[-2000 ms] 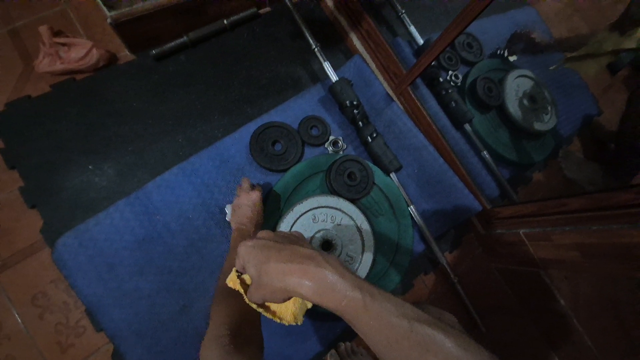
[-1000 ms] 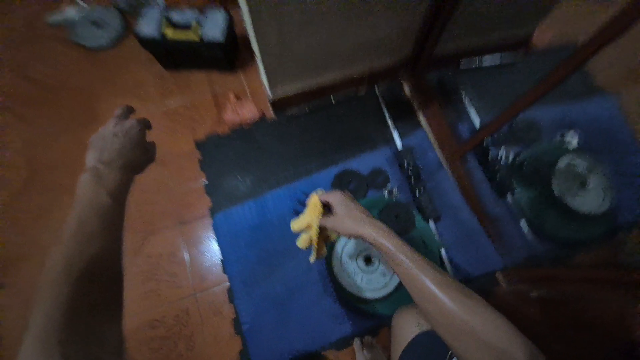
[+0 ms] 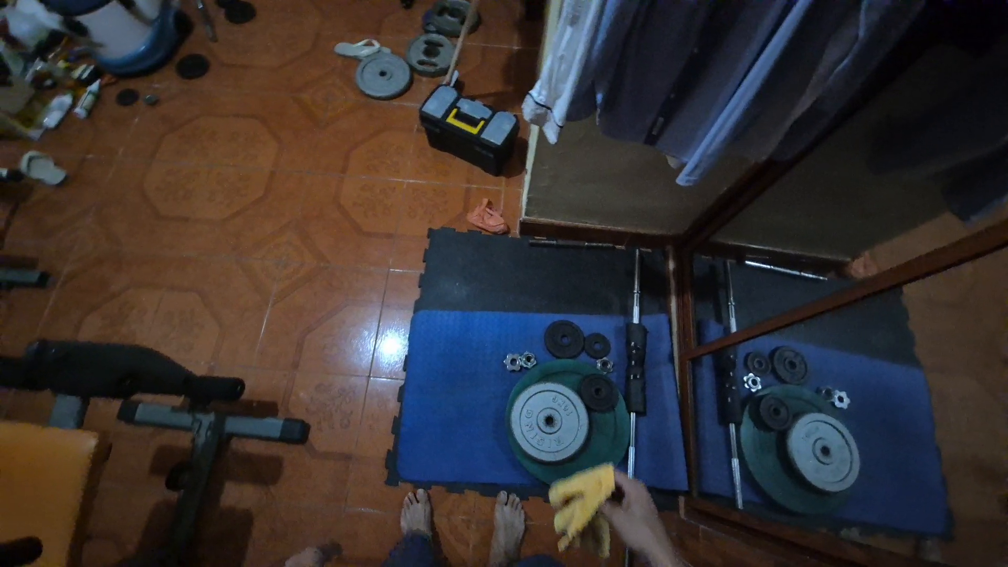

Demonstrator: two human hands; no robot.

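My right hand [image 3: 634, 516] grips a yellow cloth [image 3: 581, 504] at the lower edge of a blue mat [image 3: 457, 394]. What looks like part of my left hand [image 3: 309, 556] shows blurred at the bottom edge; its fingers are unclear. On the mat, a grey weight plate [image 3: 549, 441] and a small black plate [image 3: 598, 392] lie on a large green plate [image 3: 610, 441]. Above them are two black plates [image 3: 564, 339] [image 3: 597, 345] and several star collars [image 3: 513, 362] [image 3: 604, 365]. A barbell [image 3: 632, 441] with a black pad [image 3: 635, 366] lies to their right.
A mirror [image 3: 866, 409] stands right of the mat, reflecting the weights. My bare feet [image 3: 416, 513] are at its lower edge. A weight bench [image 3: 47, 480] is at left. Further off are a toolbox [image 3: 470, 130], grey plates [image 3: 383, 75], an orange cloth [image 3: 488, 216] and hanging clothes [image 3: 669, 71].
My left hand, earlier by the collars left of the green plate, then over the tiles, is now low at the frame's edge. The yellow cloth has moved off the plates toward my feet. The view has widened.
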